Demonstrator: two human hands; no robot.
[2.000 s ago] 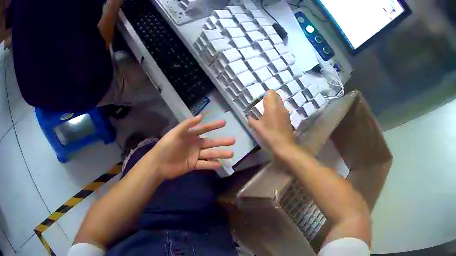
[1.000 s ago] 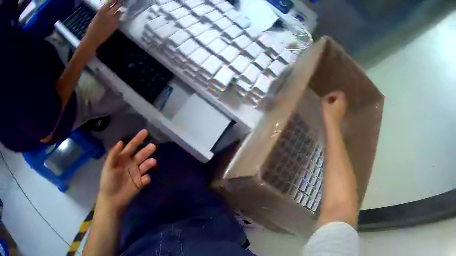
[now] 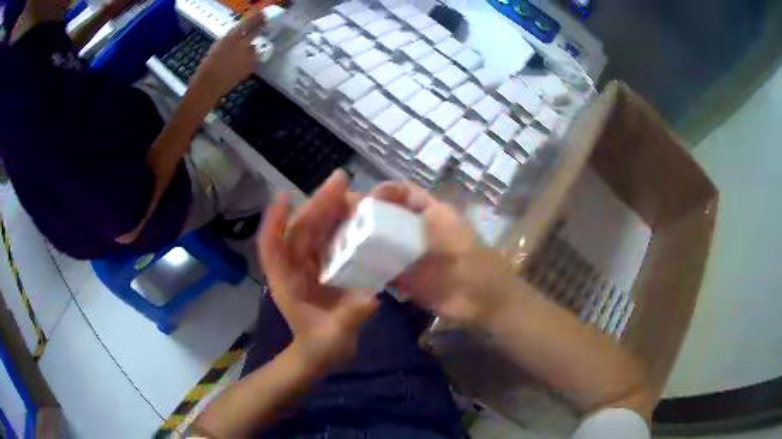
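Note:
A small block of white charger housings point(image 3: 377, 244), slightly blurred, is between my two hands in front of me; dark slots show on its left face. My right hand point(image 3: 454, 261) grips it from the right side. My left hand point(image 3: 313, 266) is under and beside its left side, with the fingers spread; whether it grips is unclear. The open brown carton point(image 3: 677, 257) stands at the right, with rows of white pieces and a bare white sheet inside. Stacked white housings point(image 3: 412, 99) form a stepped block on the bench.
A coworker's arm point(image 3: 214, 73) reaches over the bench at the upper left, holding a small white piece. A black keyboard point(image 3: 287, 133) lies on a pull-out shelf. A blue stool point(image 3: 171, 279) is on the tiled floor at the left, near yellow-black tape.
My right hand has moved from inside the carton to in front of me and now holds white housings. My left hand has come up and right to meet it.

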